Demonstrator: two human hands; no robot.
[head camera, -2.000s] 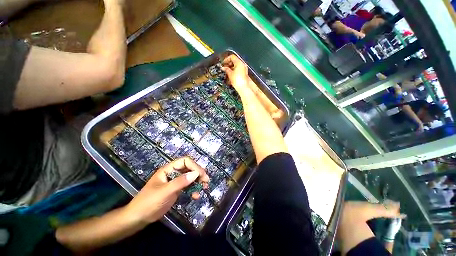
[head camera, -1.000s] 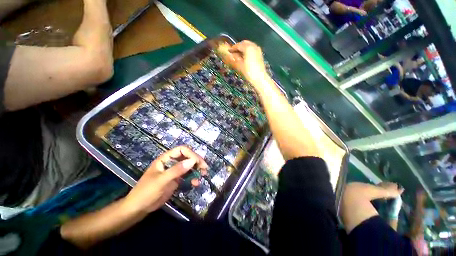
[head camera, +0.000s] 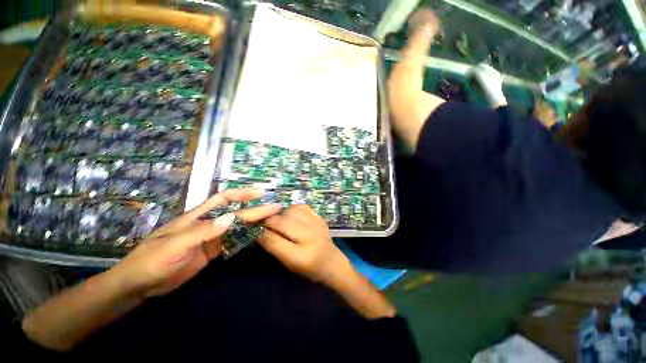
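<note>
My left hand (head camera: 173, 257) is bare and holds a small green-dark circuit board (head camera: 241, 237) between thumb and fingers. My right hand (head camera: 301, 241) is bare and its fingertips touch the board's right side. Both hands are over the near edges of the trays. The left tray (head camera: 53, 255) holds rows of dark boards (head camera: 127, 142) with silver patches. The right tray (head camera: 392, 205) holds greener boards (head camera: 304, 174) at its near end, with a white sheet (head camera: 304, 85) beyond them. The fingers hide part of the held board.
Another person in a dark sleeve (head camera: 489, 177) stands close on the right, with a bare forearm (head camera: 407, 92) reaching over the line. Loose small boards lie beyond the trays. Green floor and a blurred area with blue items (head camera: 620, 330) are at the lower right.
The view has swung right, bringing the right tray to the middle. My right hand has come back from the left tray's far end to my left hand. The two hands are together at the board.
</note>
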